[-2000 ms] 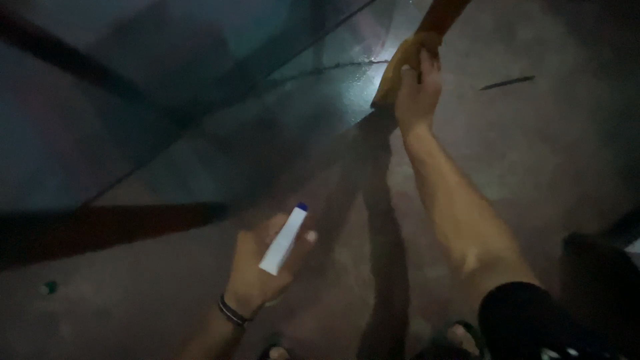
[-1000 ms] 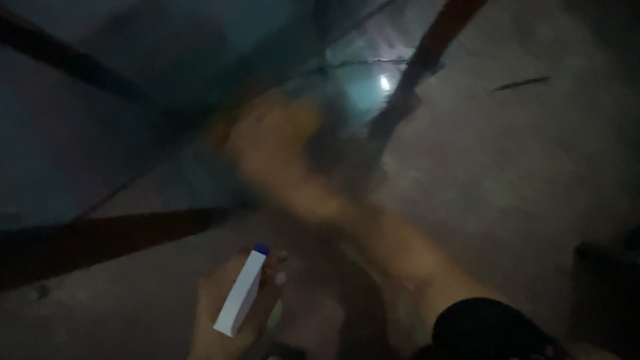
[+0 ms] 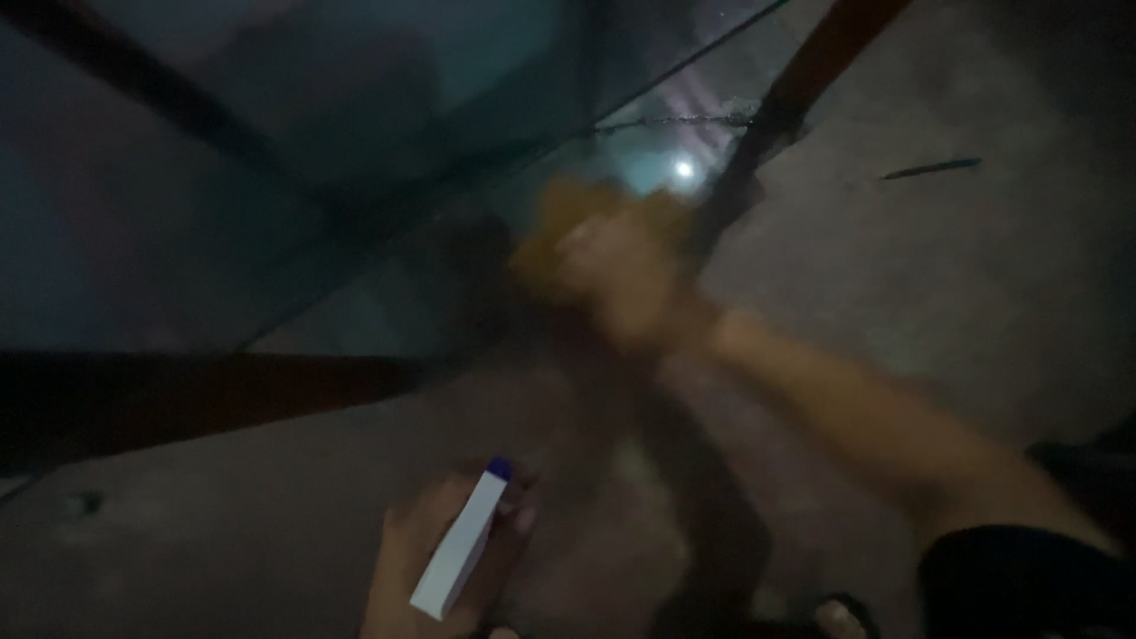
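Observation:
My left hand [image 3: 444, 532] is at the bottom centre, with a white object with a blue end [image 3: 460, 543] in its grasp; the object may be a marker or a small bottle. My right hand [image 3: 630, 266], blurred, is near the middle and presses a yellow-brown cloth [image 3: 568, 222] to a dark, glossy panel, probably glass [image 3: 373, 257]. A bright light reflects in the panel just beyond the cloth. The fingertips of my right hand are too blurred to make out.
Reddish-brown bars [image 3: 222, 395], perhaps a wooden frame, run along the panel's near left and upper right [image 3: 834, 53]. A thin dark stick-like object [image 3: 932, 169] lies on the grey floor at right. A small object [image 3: 84, 503] lies at lower left. Part of a foot [image 3: 839, 617] shows at the bottom.
My right hand has moved with the cloth from the upper right bar, first left across the panel, then partly back right. My left hand still holds the white object.

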